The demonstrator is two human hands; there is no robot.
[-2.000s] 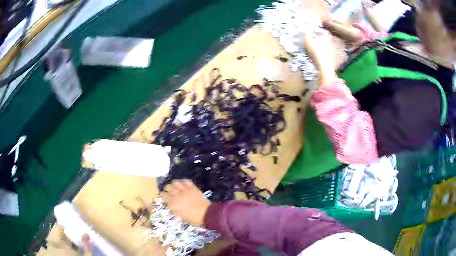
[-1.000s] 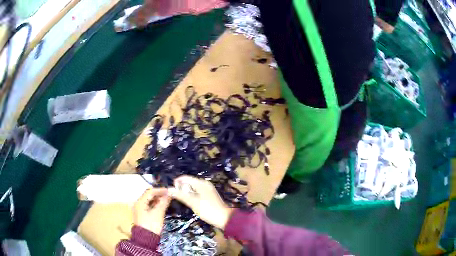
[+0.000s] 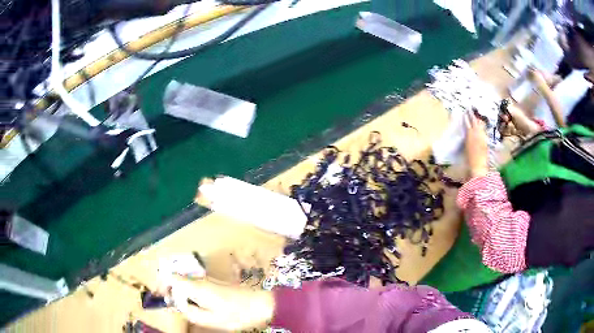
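My right hand point(image 3: 218, 304) reaches in from the lower right in a maroon sleeve. It is blurred, its fingertips beside a small dark piece point(image 3: 154, 299) and a blurred white item point(image 3: 181, 265); whether it grips either is unclear. My left hand is not in view. A tangled heap of black straps or cables point(image 3: 365, 211) lies mid-bench. White cords point(image 3: 286, 270) lie at its lower edge, partly hidden by my sleeve. A white unit carton point(image 3: 257, 207) lies left of the heap, with its brownish open end towards the belt.
The green belt point(image 3: 293, 97) carries white cartons point(image 3: 210, 108) and white corded pieces point(image 3: 135, 144). Black cables hang at the upper left. A neighbouring worker's checked sleeve point(image 3: 492, 221) reaches to a white heap point(image 3: 459, 88). White parts point(image 3: 521, 302) lie behind at the lower right.
The view has swung, shifting the bench scene rightward. My hands were together at the heap's lower edge; my right hand is now farther left along the bench and my left hand has left view.
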